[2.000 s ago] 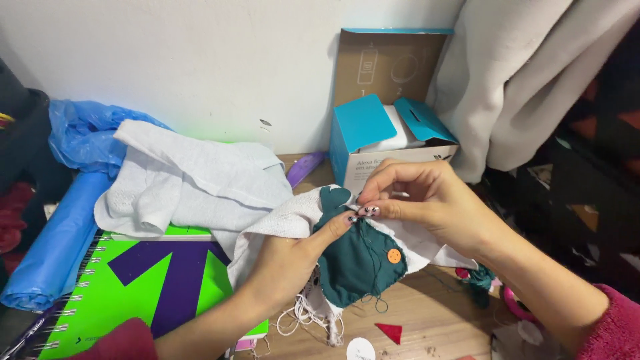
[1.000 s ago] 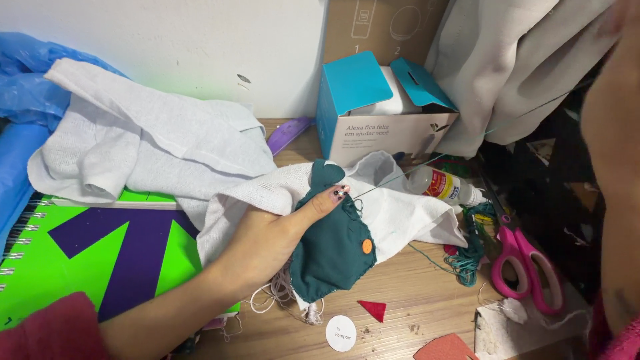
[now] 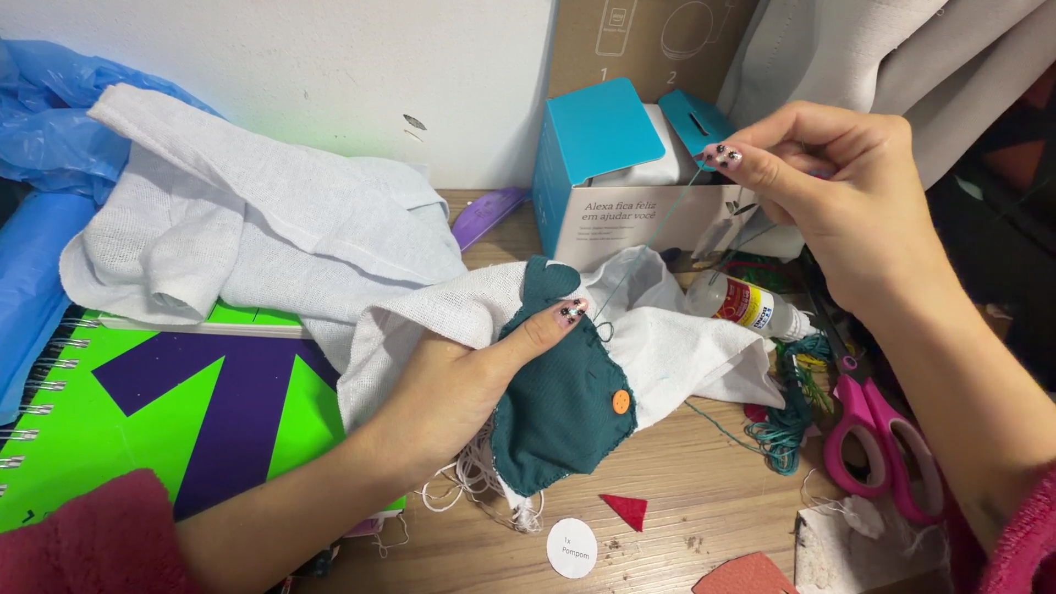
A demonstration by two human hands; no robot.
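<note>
My left hand (image 3: 478, 371) grips a white woven cloth (image 3: 660, 355) with its thumb on top, beside a dark green fabric patch (image 3: 561, 412). An orange button (image 3: 621, 402) sits near the patch's right edge. The patch's edge shows stitches, and a smaller green piece (image 3: 551, 279) lies at its upper end. Up and to the right, my right hand (image 3: 813, 173) pinches a green thread (image 3: 672, 216) between thumb and finger. That thread runs down to the patch by my left thumb, with a small loop there. Whether a needle is in the pinch cannot be told.
Behind the cloth stands an opened blue and white box (image 3: 598, 136). A glue bottle (image 3: 742, 305), green thread skein (image 3: 784, 429) and pink-handled scissors (image 3: 883, 445) lie at right. A green spiral notebook (image 3: 148, 412) is at left. Near the front are a red felt scrap (image 3: 625, 510) and round white paper (image 3: 572, 548).
Two seconds ago both hands were together at the patch. My right hand then went far out to the right edge and is now back above the cloth, with thread stretched from the patch.
</note>
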